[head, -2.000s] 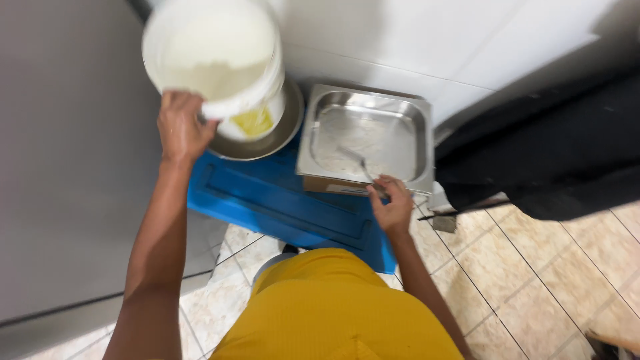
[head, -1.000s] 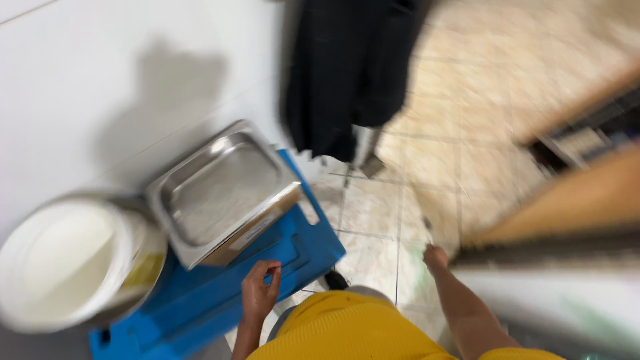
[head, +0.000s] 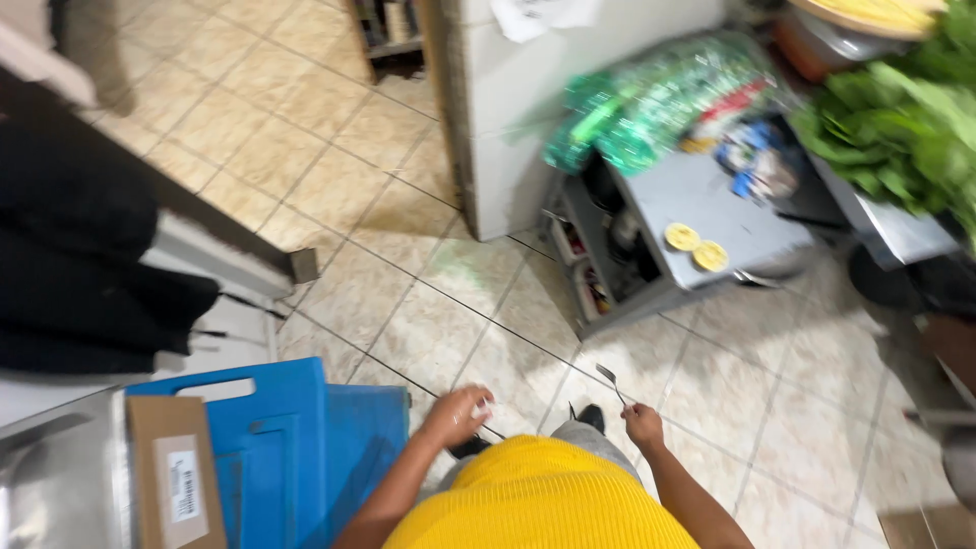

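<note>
My right hand [head: 644,427] grips the handle end of a metal fork [head: 610,379], its tines pointing away from me over the tiled floor. My left hand [head: 459,415] hangs with fingers curled apart and nothing in it, to the right of a blue plastic lid or board [head: 305,450]. At the lower left, a steel pan [head: 69,473] is partly cut off by the frame, beside a cardboard box [head: 169,473] with a printed label.
A grey cabinet [head: 717,198] at right bears two cut lemon halves [head: 695,247], wrappers and a green plastic bag [head: 648,107]. Leafy greens [head: 900,137] lie beyond it. A wall end [head: 511,137] stands ahead; black cloth [head: 76,259] hangs at left. Part of another person's arm [head: 949,343] shows at right.
The view has swung far to the right. My left hand, earlier on the white bucket's rim, has let go. My right hand has moved from the steel pan, still holding the fork.
</note>
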